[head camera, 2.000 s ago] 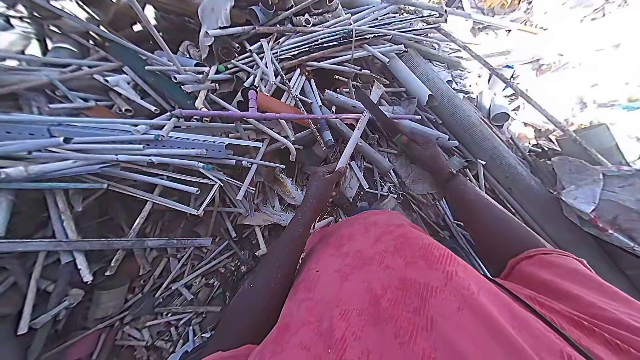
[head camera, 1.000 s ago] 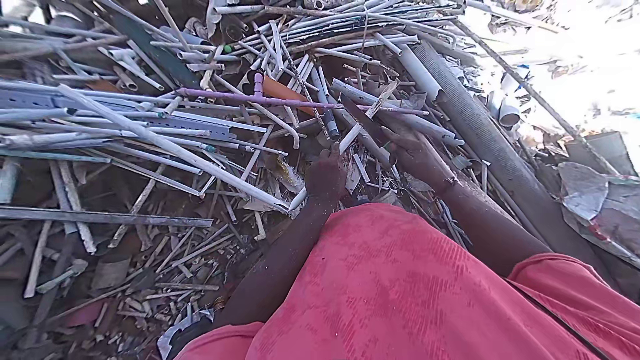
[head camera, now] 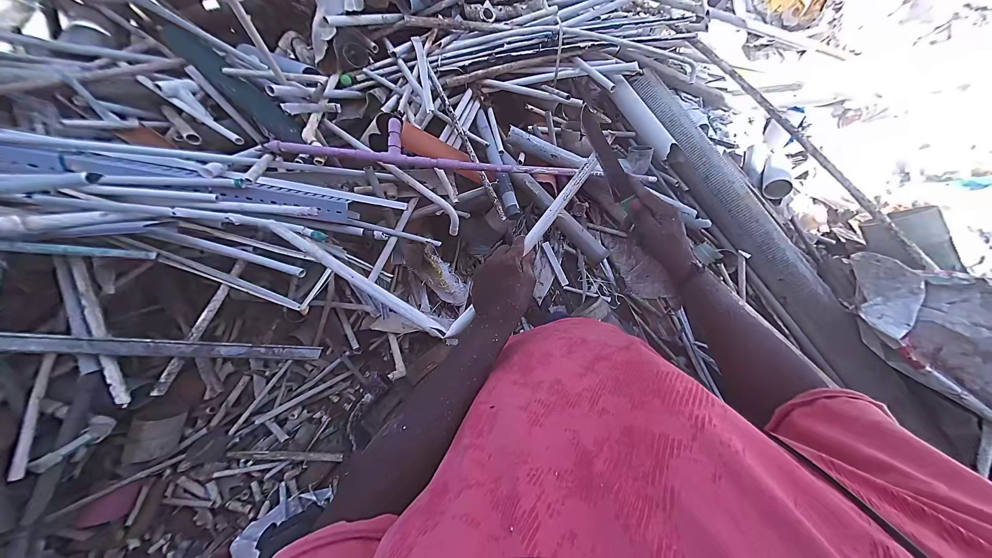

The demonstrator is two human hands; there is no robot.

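My left hand (head camera: 502, 285) is closed around a white plastic pipe (head camera: 561, 203), whose upper end points up and to the right. A bent length of white pipe (head camera: 364, 287) runs from beneath this hand toward the left; whether it is the same piece cannot be told. To the right, my right hand (head camera: 660, 232) grips a machete, its dark blade (head camera: 607, 152) slanting up and left beside the pipe's end. Just beyond both hands lies a purple pipe with a tee fitting (head camera: 418, 161). Short pipe pieces and debris lie under the hands.
Piled plastic pipes (head camera: 194, 213) cover the left, with a flat metal-looking strip (head camera: 155, 346) across them. Many long thin pipes (head camera: 535, 39) lie at the top. A large ribbed grey pipe (head camera: 744, 209) runs diagonally on the right, near crumpled sheet material (head camera: 887, 291). Cut scraps (head camera: 287, 411) litter the lower left.
A bent white pipe now extends left from my left hand, where two seconds ago none showed. My left hand still grips pipe, and my right hand still holds the machete.
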